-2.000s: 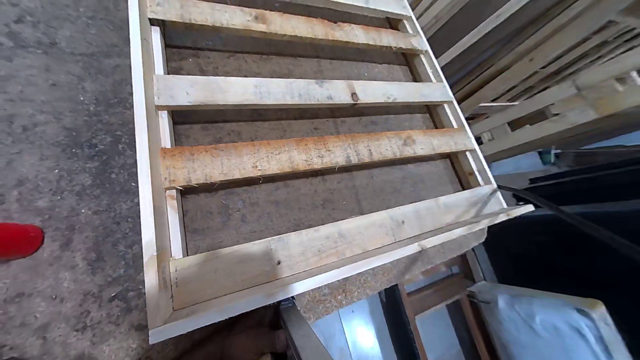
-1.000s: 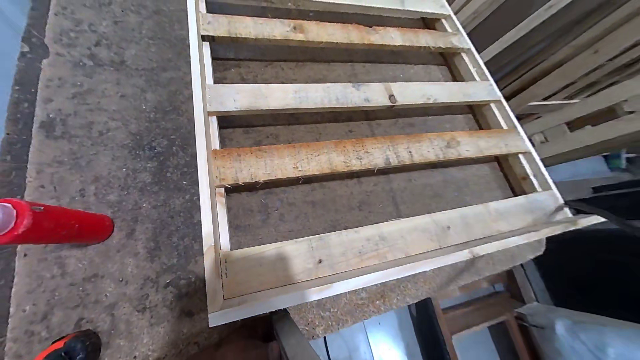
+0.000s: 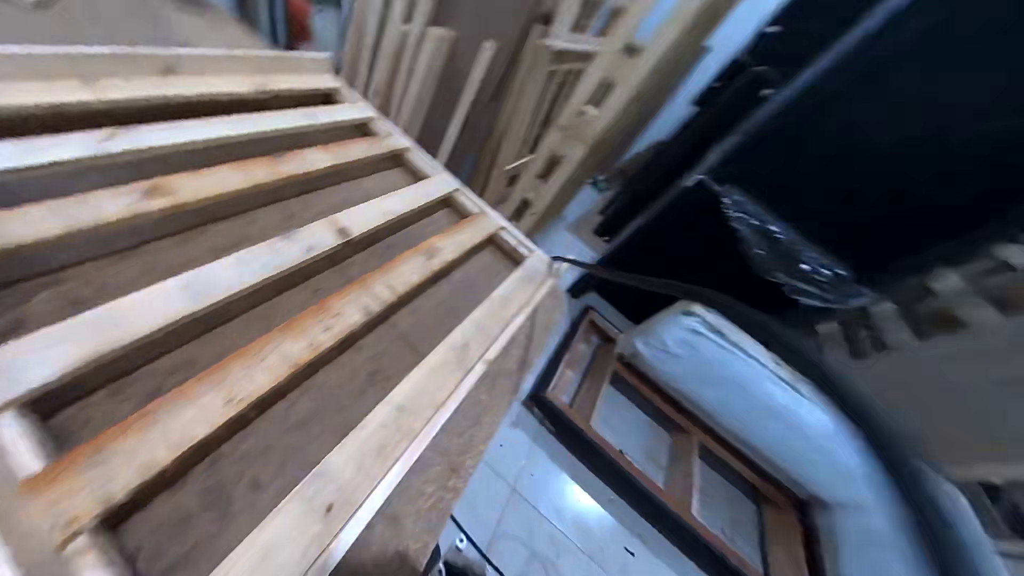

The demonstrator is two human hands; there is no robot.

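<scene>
Neither my left hand nor my right hand shows in the head view. A slatted wooden frame [image 3: 280, 328] fills the left half, lying flat on a worn brown work surface [image 3: 456, 448]. Several pale slats cross it, and one with a rough orange-brown edge [image 3: 320, 336] lies beside the outermost board [image 3: 416, 400]. A dark hose or cable [image 3: 640, 280] reaches the frame's near right corner and curves away to the lower right, where it blurs.
Wooden slats and frames [image 3: 560, 128] stand beyond the frame's far side. On the tiled floor [image 3: 528, 496] lie a brown wooden frame [image 3: 680, 464] and a plastic-wrapped pale slab [image 3: 736, 392]. Large black sheeting or panels [image 3: 896, 144] occupy the upper right.
The view has swung strongly to the right. The red cylindrical object and the orange-and-black item at the left one second ago are out of view.
</scene>
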